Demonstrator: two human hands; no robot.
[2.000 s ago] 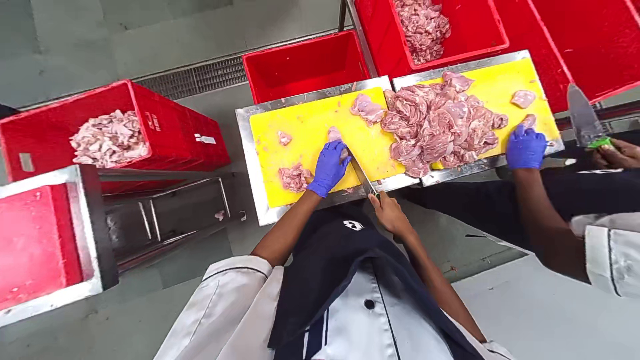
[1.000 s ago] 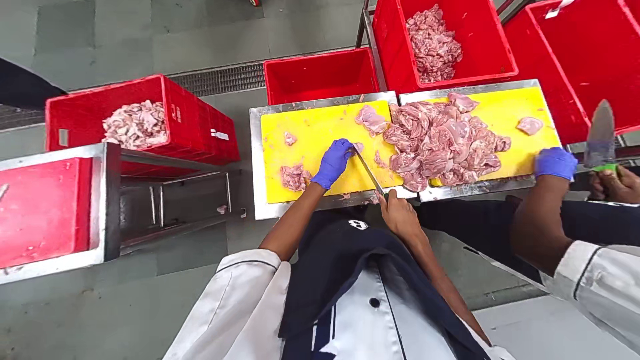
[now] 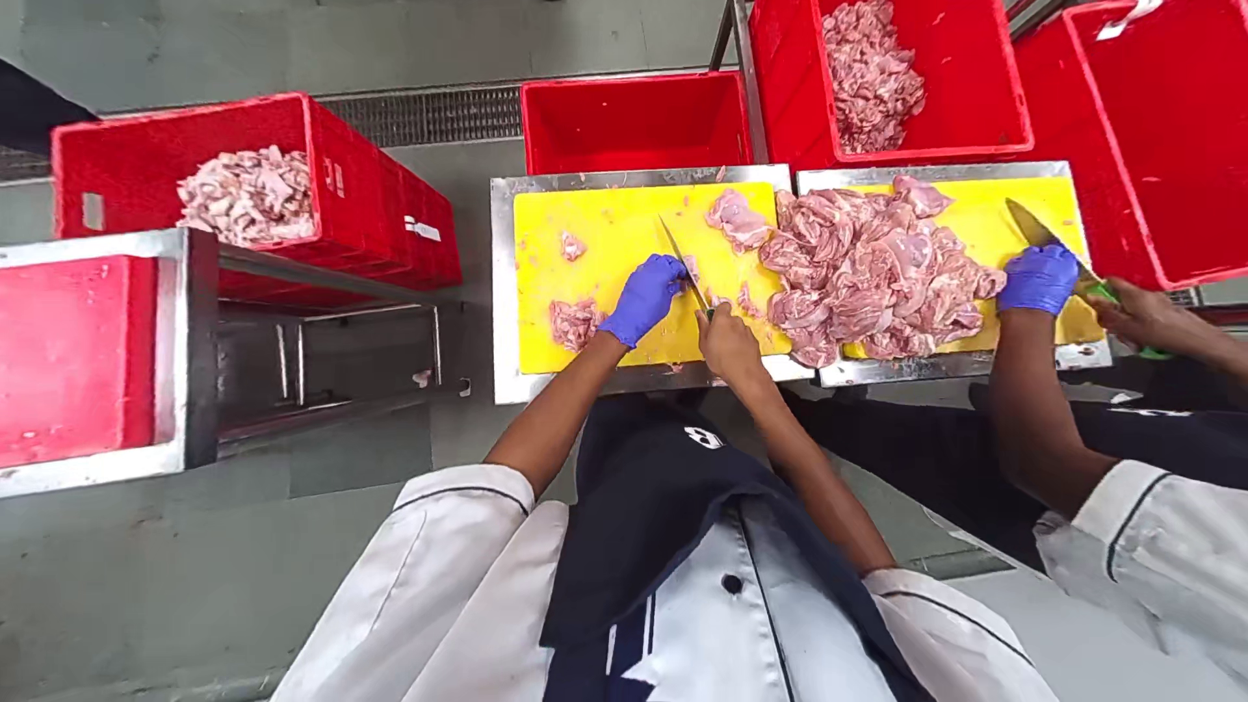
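My left hand [image 3: 645, 297], in a blue glove, is over the left yellow cutting board [image 3: 614, 219], fingertips at a small piece of raw meat [image 3: 691, 265] beside the blade; whether it grips the piece I cannot tell. My bare right hand [image 3: 729, 343] holds a knife [image 3: 685, 268] by its green handle, blade slanting up and left across the board. Small meat trimmings [image 3: 575, 323] lie left of my left hand, and a scrap [image 3: 572, 246] lies above them. Near the board's upper right is a larger meat piece [image 3: 738, 220]. A big pile of raw meat [image 3: 877, 268] spans both boards.
At the right board [image 3: 1043, 195], a co-worker's gloved hand [image 3: 1039, 280] and bare hand [image 3: 1150, 314] work with a knife. Red crates [image 3: 634, 122] stand beyond the boards; one at upper right holds meat [image 3: 871, 78]. Another crate of meat [image 3: 385, 219] is left, behind a steel-framed table [image 3: 171, 351].
My knife blade now points up and left, with my left fingers beside it. The co-worker's knife has come from the right onto the right board, next to the gloved hand.
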